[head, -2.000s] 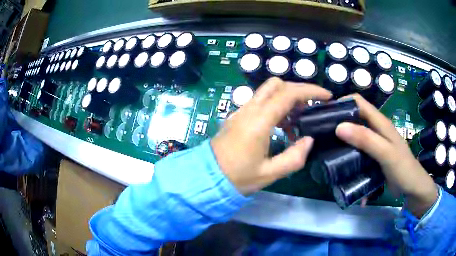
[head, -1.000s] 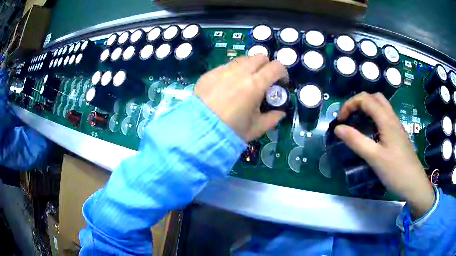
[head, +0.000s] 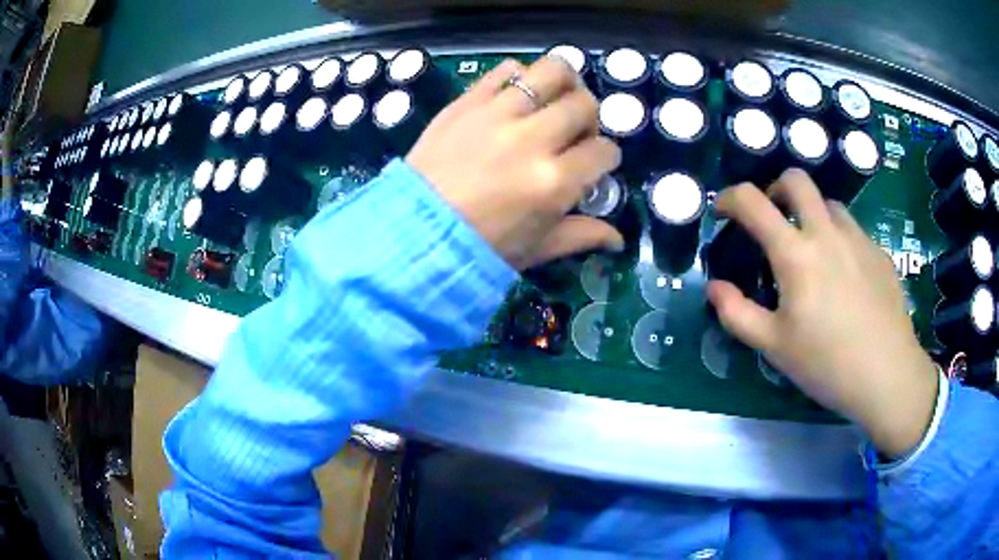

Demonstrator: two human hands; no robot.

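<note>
My left hand (head: 515,164), with a ring on one finger, has its thumb and fingers around a black capacitor (head: 600,197). That capacitor stands on the green circuit board (head: 685,377), left of a standing white-topped capacitor (head: 676,199). My right hand (head: 822,295) is curled palm down over the board, its fingers and thumb around a dark capacitor (head: 736,260). Its palm side is hidden, so I cannot tell how many parts it holds. Pale round footprints (head: 654,339) show between my hands, in front of the standing capacitor.
Rows of white-topped capacitors (head: 754,129) stand along the board's back. A copper-coloured coil (head: 537,325) sits near its front edge. The silvery conveyor rail (head: 613,438) runs nearest me. Another person's blue sleeve (head: 49,328) is at far left. Brown cardboard (head: 164,410) lies below the rail.
One second ago my right hand was lower, with several black capacitors visible in it; it has moved up and turned palm down. My left hand, earlier at the right hand's capacitors, remains around its capacitor.
</note>
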